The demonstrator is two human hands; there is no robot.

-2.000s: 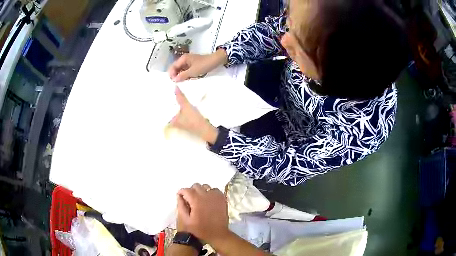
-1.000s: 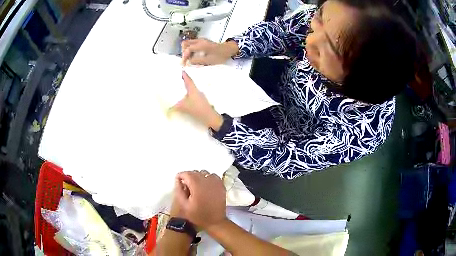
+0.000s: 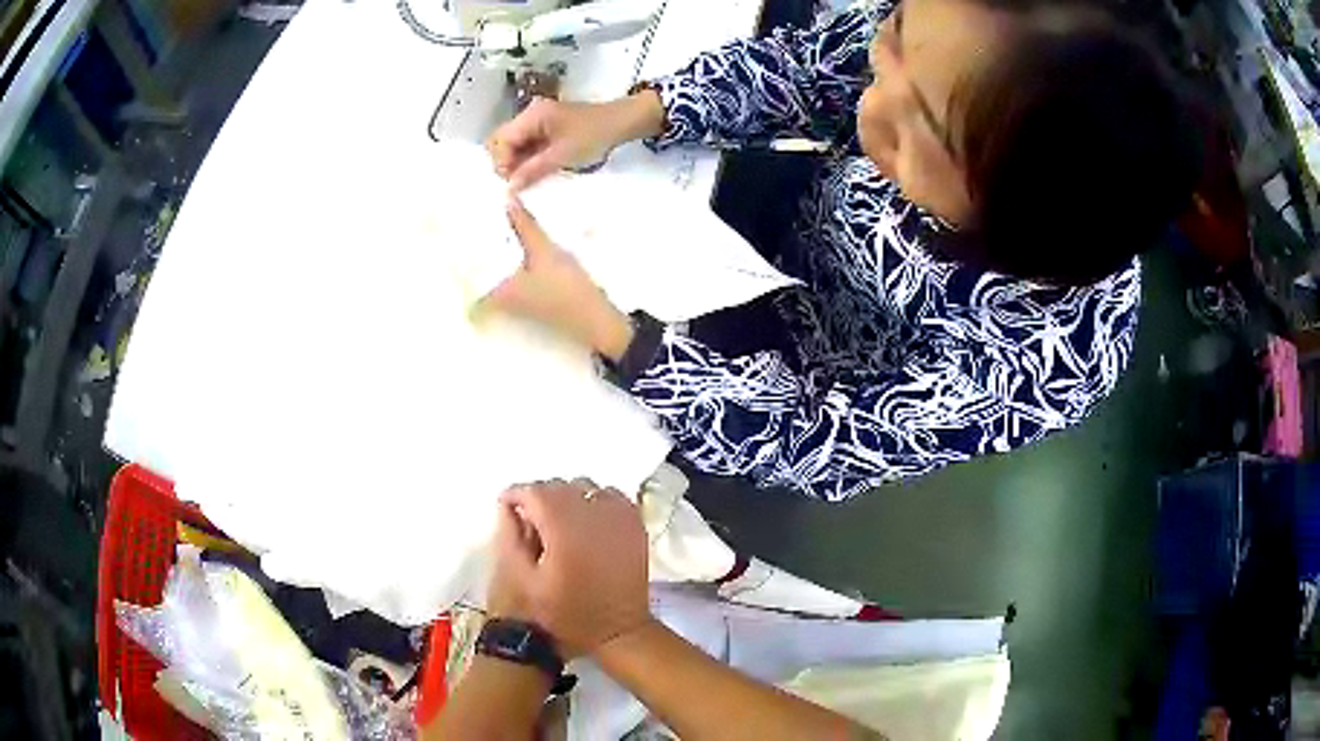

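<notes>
My right hand is curled and lies against my left hand at the table's near edge. The two hands are folded together. The left fingers are mostly hidden, and nothing shows in either hand. My left wrist wears a dark watch. Beyond them, a large white cloth lies on the white sewing table. Another person's two hands rest on the cloth beside the sewing machine, thumb and fingers close together. Glare hides the cloth's outline on the left.
A seated person in a dark patterned top is at the right of the table. A red basket holds a clear plastic bag at the lower left. Cream cloth lies at the lower right, beside the green floor.
The view has shifted, so the machine sits higher in the frame. The person's face has turned more into view since the first frame. My hands stay folded together.
</notes>
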